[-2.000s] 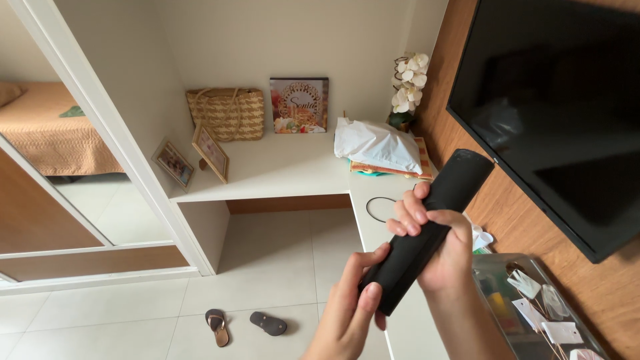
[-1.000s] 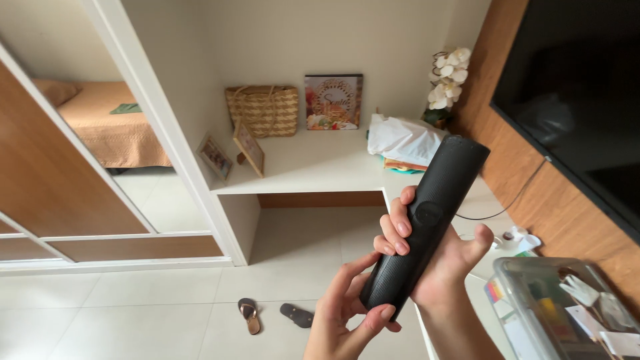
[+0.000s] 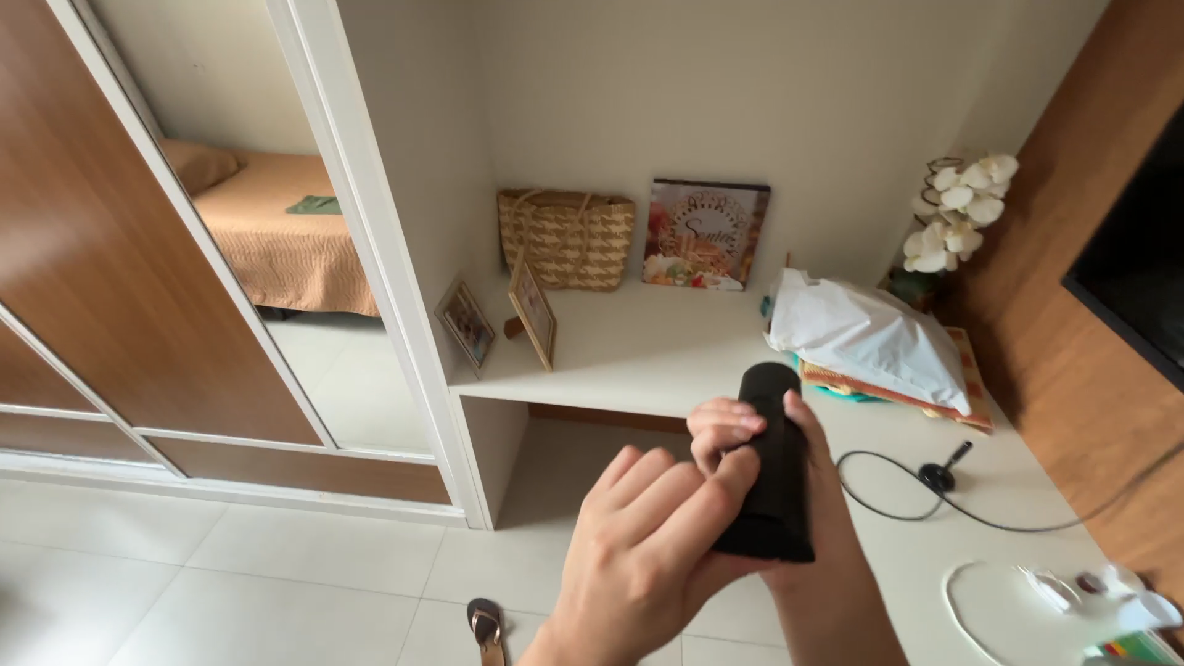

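Note:
Both of my hands hold a long black case in front of me, above the edge of the white desk. My left hand grips its near end, with the fingers bent over its left side. My right hand wraps the case from behind and from the right; its fingertips curl over the left edge and its thumb lies near the far end. The case is tilted, its near end toward me. What is inside it cannot be seen.
On the desk stand a woven bag, a box, photo frames and a plastic bag. A small antenna with a cable lies at right, near white orchids and a television. A sandal lies on the floor.
The black case has been tipped and now appears foreshortened. My left hand has moved from beneath its near end to lie over its side. The view has shifted, bringing the antenna into sight.

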